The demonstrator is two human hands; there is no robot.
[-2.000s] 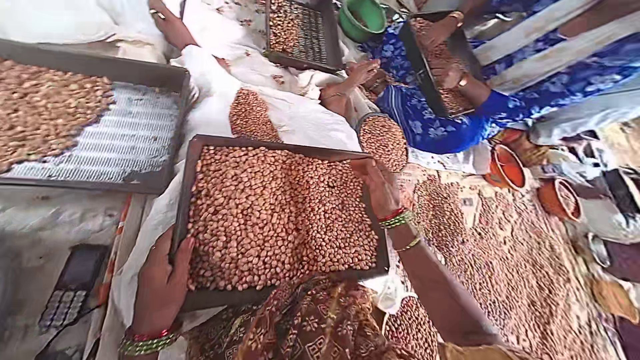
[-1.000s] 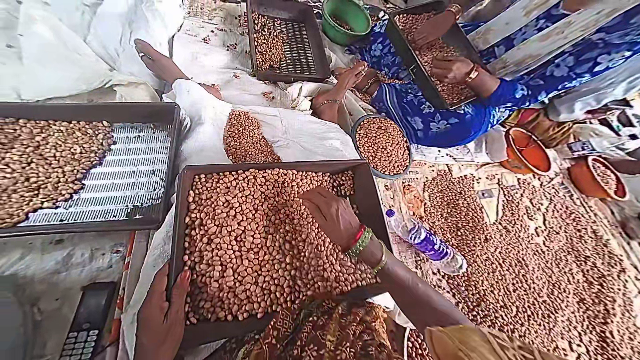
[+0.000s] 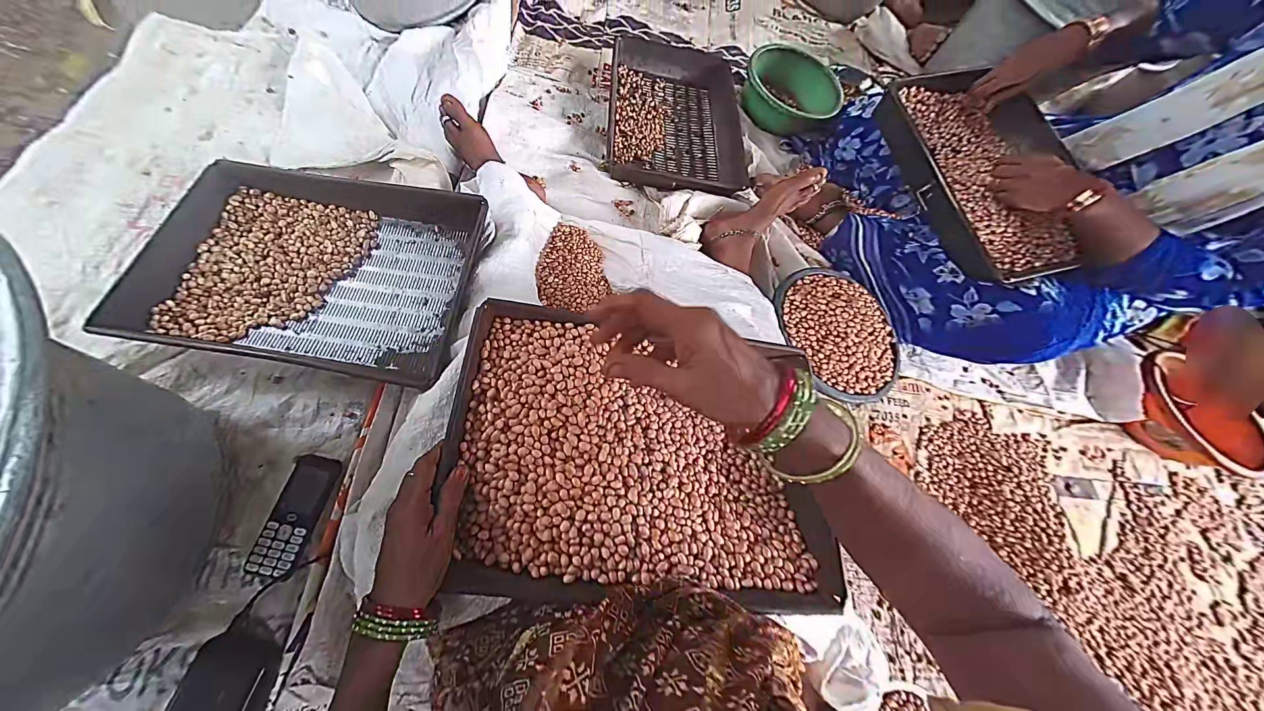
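A dark rectangular tray [image 3: 839,553] full of reddish-brown nuts or seeds [image 3: 622,464] rests at my lap. My left hand [image 3: 415,538] grips the tray's left edge, thumb on the rim and fingers partly hidden. Above the tray's far side hovers my right hand [image 3: 686,355], fingers curled and slightly apart; whether a nut is between them cannot be told. Just beyond the tray lies a small heap of nuts [image 3: 573,267] on white cloth. To its right stands a round tub [image 3: 894,370] filled with nuts.
At left lie a slotted tray [image 3: 459,286] partly covered with nuts, a keypad phone [image 3: 291,518] and a large metal vessel [image 3: 109,494]. Another person's hands [image 3: 1047,183] work in a tray at upper right. A green bowl [image 3: 790,89], another slotted tray [image 3: 726,128] and spread nuts [image 3: 1165,573] surround.
My right hand has lifted from the nuts to above the tray's far side. My left hand stays at the left edge. The view has shifted, bringing the metal vessel in.
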